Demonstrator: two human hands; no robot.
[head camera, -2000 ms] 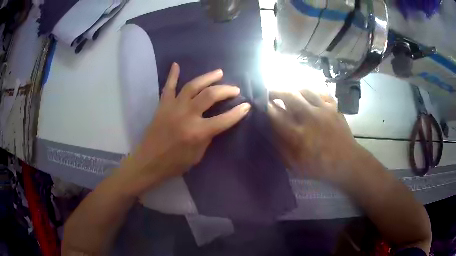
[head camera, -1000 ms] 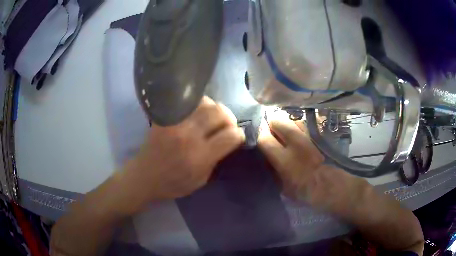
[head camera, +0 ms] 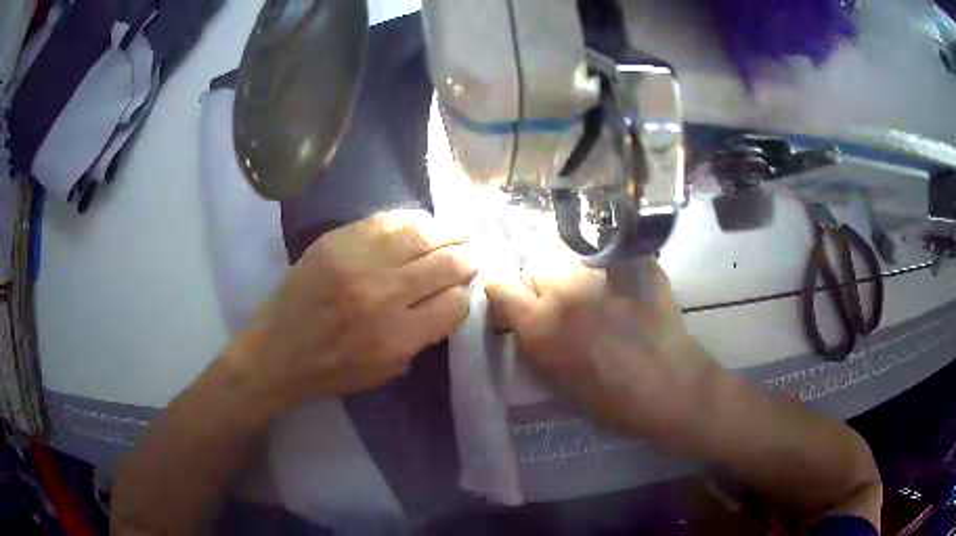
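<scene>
A dark purple garment panel [head camera: 404,440] lies under the sewing machine head [head camera: 514,94], with a paler piece [head camera: 236,209] along its left. A pale folded strip [head camera: 484,419] hangs down from between my hands toward the table's front edge. My left hand [head camera: 367,304] presses on the panel left of the needle area, fingers bent. My right hand [head camera: 587,325] has its fingertips at the top of the pale strip, just below the machine head. Bright glare hides the needle area and the exact grip of the fingertips.
Scissors [head camera: 842,283] lie right of the machine. Stacked cut pieces [head camera: 89,136] are at the upper left. A grey oval object [head camera: 301,99] overhangs left of the head. A purple tuft [head camera: 781,31] is at the top right. The ruled grey edge [head camera: 115,424] runs along the front.
The view has shifted, so the machine head and grey oval appear farther left. The pale strip now shows hanging between my hands. Both hands are still close together at the needle area.
</scene>
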